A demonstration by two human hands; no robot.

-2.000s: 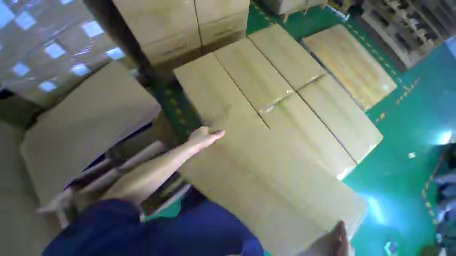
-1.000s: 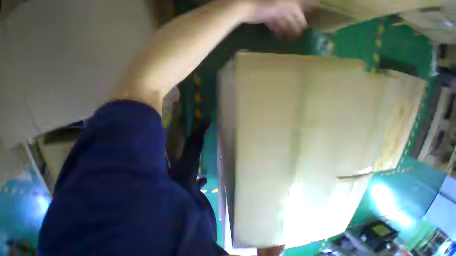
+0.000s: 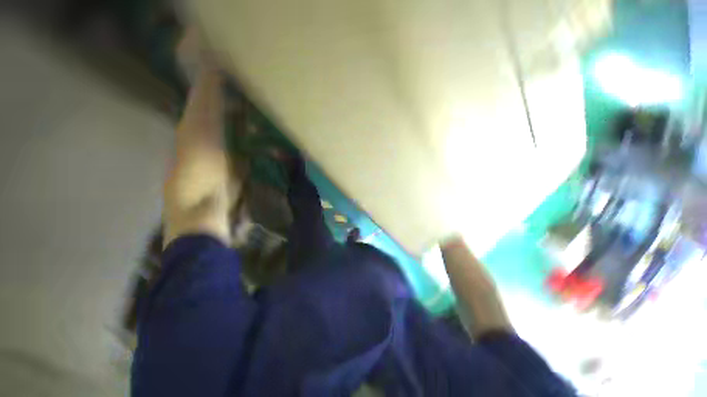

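Note:
A large plain brown carton (image 3: 364, 101) fills the upper middle, close to me, tilted and blurred. My left hand (image 3: 195, 56) is at its upper left edge, arm stretched forward; it is too blurred to see single fingers, but it holds the edge. My right hand (image 3: 456, 252) is at the carton's near lower corner and grips it; the fingertips are hidden or washed out by glare. Both hands look bare.
A large blurred brown cardboard surface (image 3: 77, 201) stands along my left. Green floor (image 3: 527, 267) shows at the right, with strong glare. A cluttered bench area (image 3: 628, 209) and a red thing (image 3: 574, 287) are blurred at far right.
The view has swung. The carton is now nearer and slanted, its near corner by my right hand. My left hand has moved from above the cartons to this carton's left edge.

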